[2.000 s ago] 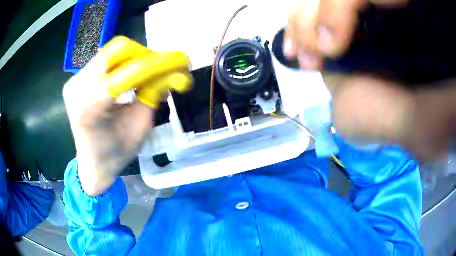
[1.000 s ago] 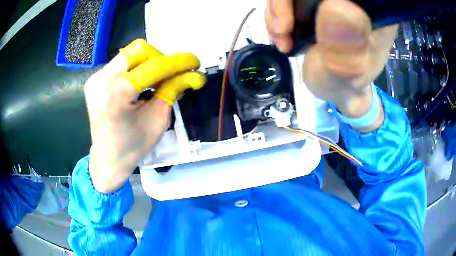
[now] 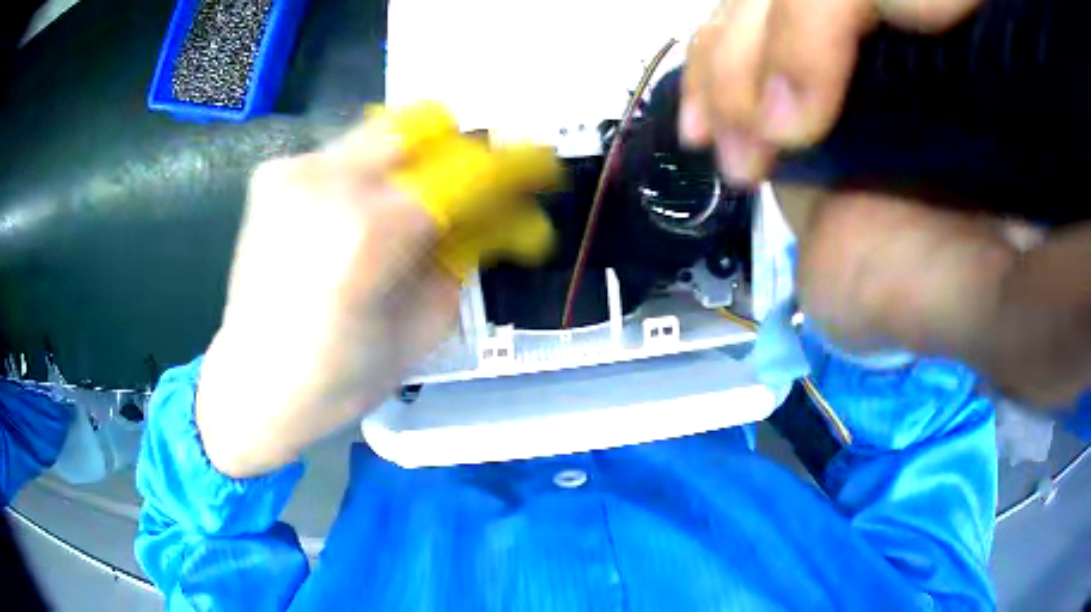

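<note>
A white housing [image 3: 574, 428] lies in front of my body, its handle edge towards me. The black lens module [image 3: 682, 191] sits in its right part, partly behind my fingers. A thin red-brown lead [image 3: 595, 209] arches over the black inner assembly [image 3: 532, 295]. A small silvery part [image 3: 714, 287] with a yellow-orange lead sits below the lens. My left hand [image 3: 401, 227], in yellow finger cots, is blurred over the housing's left side; its fingertips' contents cannot be told. My right hand [image 3: 784, 90] grips the thick black screwdriver [image 3: 969, 120]; its tip is hidden.
A blue screw tray [image 3: 221, 60] full of tiny metal screws stands at the upper left on the dark green bench [image 3: 120, 239]. A white work mat [image 3: 503, 66] lies beyond the housing. A blue sleeve shows at the far left edge.
My left hand has moved right, further over the housing. My right hand and screwdriver have come lower over the lens's right side. The housing appears shifted slightly right in view.
</note>
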